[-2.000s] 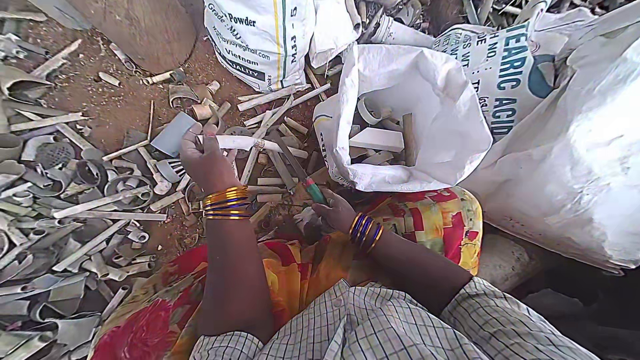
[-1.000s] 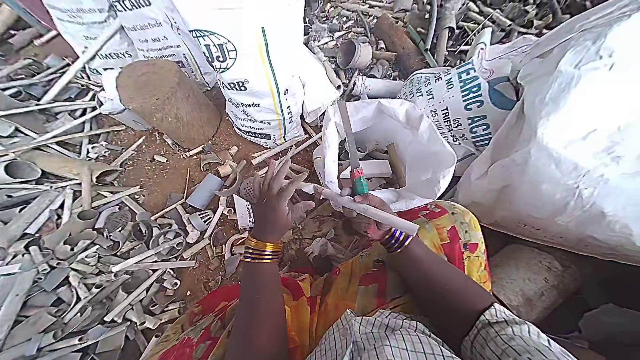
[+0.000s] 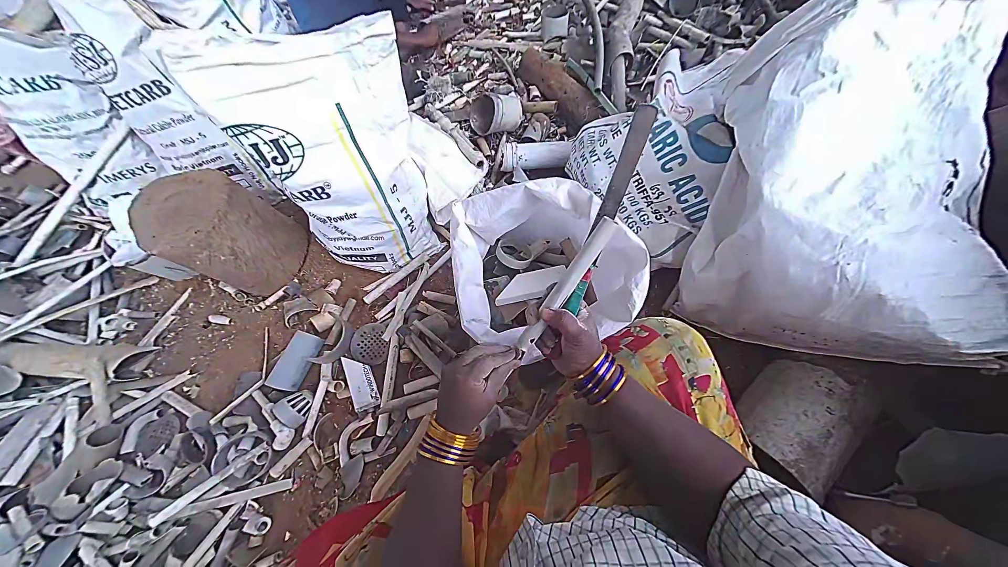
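Observation:
My right hand (image 3: pixel 568 340) is closed around a white plastic pipe piece (image 3: pixel 581 264) and the green and red handle (image 3: pixel 579 293) of a long flat blade (image 3: pixel 632 161). Pipe and blade point up and away over an open white sack (image 3: pixel 472 272), which holds pipe offcuts and a flat white piece (image 3: pixel 529 285). My left hand (image 3: pixel 475 386) has its fingertips at the near end of the pipe; whether they grip it or only touch it is hard to tell. Both wrists wear bangles.
Grey and white plastic scraps (image 3: pixel 157 441) cover the ground at left. A wood stump (image 3: pixel 216 228) stands before printed white sacks (image 3: pixel 315 102). At right are a large full white sack (image 3: pixel 843 236) and a stone block (image 3: pixel 803 417). Part of another person shows at the top edge.
The pipe piece, earlier lying across between both hands, now points away from me over the open sack. The left hand has moved down to its near end. The view has shifted.

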